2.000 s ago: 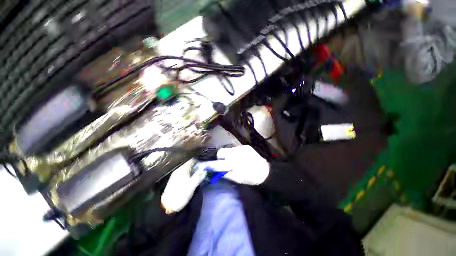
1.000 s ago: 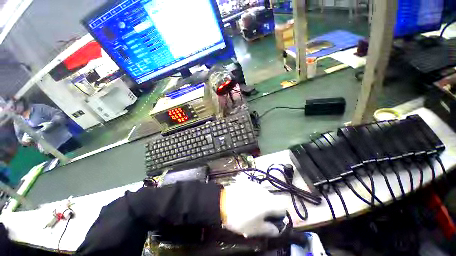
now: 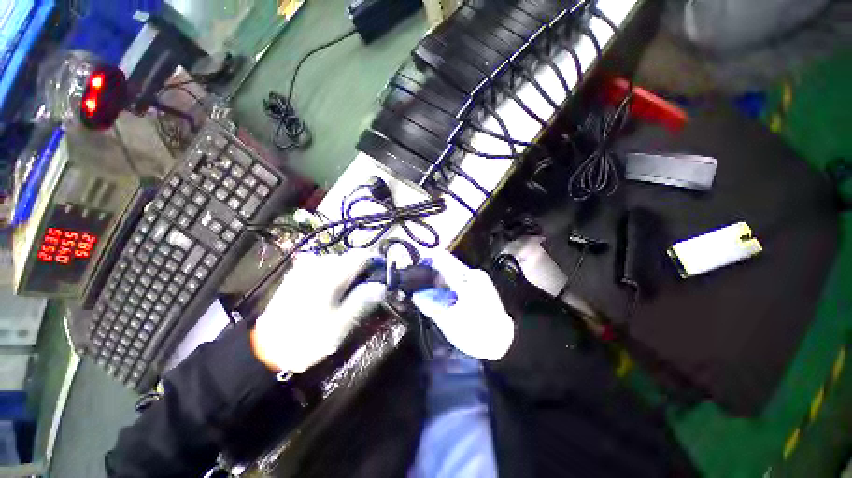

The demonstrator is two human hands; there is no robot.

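My left hand (image 3: pixel 308 306), in a white glove, and my right hand (image 3: pixel 469 313), in a white glove with blue marks, meet near the middle of the view. Both are closed around a small black plug (image 3: pixel 411 277), one from each side. A bright blue patch shows at the right fingers; whether it is a pen is unclear. A test fixture in shiny clear film (image 3: pixel 366 357) lies below the hands, partly hidden by the left hand and sleeve. Black cables (image 3: pixel 397 219) lie coiled just beyond the hands on the white bench.
A row of black adapters (image 3: pixel 458 89) stands at the upper middle, cables hanging over the bench edge. The keyboard (image 3: pixel 187 247), power meter (image 3: pixel 70 245) with red digits and scanner (image 3: pixel 101 95) are at left. A grey brick (image 3: pixel 671 171) and a white piece (image 3: pixel 715 250) lie on a dark surface at right.
The view has tilted down and turned. My left hand, earlier reaching across the fixture, now meets my right hand at the black plug. The monitor has mostly left the view.
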